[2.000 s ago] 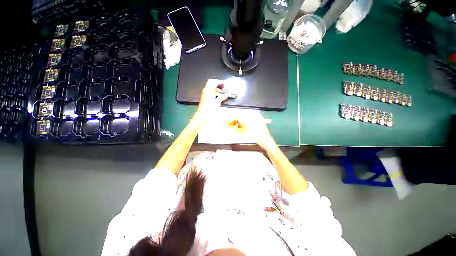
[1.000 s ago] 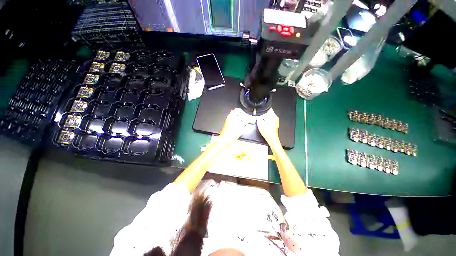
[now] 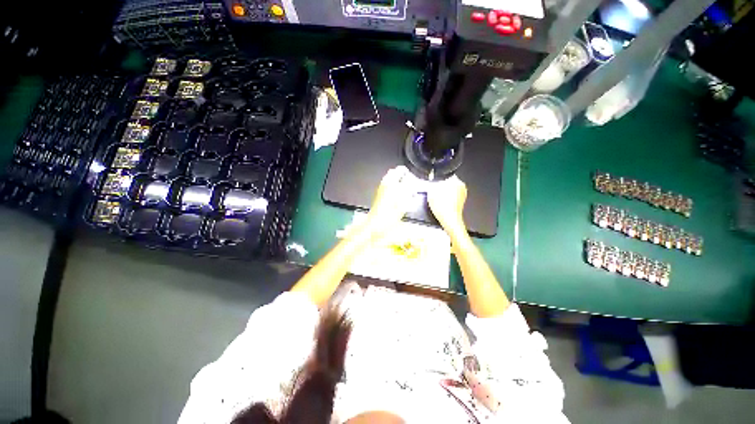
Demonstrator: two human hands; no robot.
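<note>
My left hand [image 3: 392, 197] and my right hand [image 3: 448, 201] are close together over the black microscope base [image 3: 350, 171], just below the ring at the lower end of the digital microscope [image 3: 454, 103]. Both hands are washed out by bright light. What is between the fingertips is too bright and small to make out. A white paper sheet [image 3: 424, 269] with yellow marks lies at the bench edge below the hands.
A black blister tray [image 3: 176, 169] with gold modules stands at left. A smartphone [image 3: 354, 93] and crumpled white wipe [image 3: 326, 121] lie left of the base. A round tub [image 3: 537, 122] stands behind right. Module rows [image 3: 646, 228] stand on the green mat at right.
Two seconds ago my right hand was by the paper; it has moved up beside my left hand under the microscope. Since one second ago the hands are nearly unchanged; the view has shifted slightly.
</note>
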